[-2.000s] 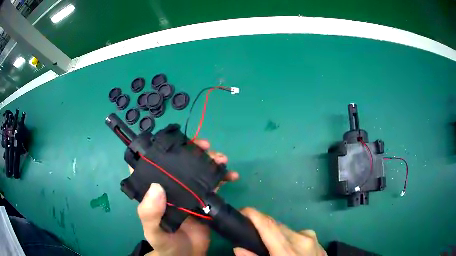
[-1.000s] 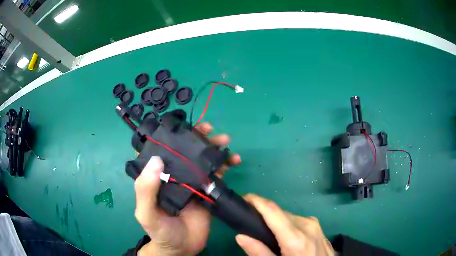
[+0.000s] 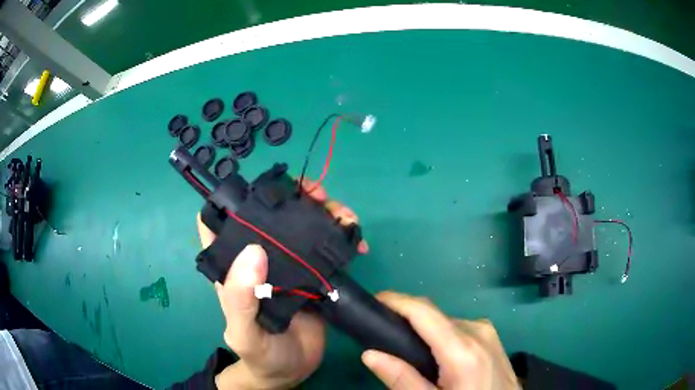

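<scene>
My left hand holds the black housing from below, thumb on its flat face and fingertips at its far side. The slotted shaft points to the upper left. My right hand grips the black handle tube, whose near end meets the housing's lower right; whether it is fully seated cannot be told. A red lead wire runs over the face to a small white connector. Another white wire connector lies by my left thumb. A red-and-black wire pair sticks out beyond the housing.
Loose round caps lie beyond the housing. A second housing without a handle lies at right. Dark units are grouped at far left. A white rail crosses the back, and a yellow cylinder lies beyond it.
The housing and tube stay held by both hands, turned slightly. The white connector by my left thumb has swung out to the left from the tube end. The yellow cylinder has shifted left.
</scene>
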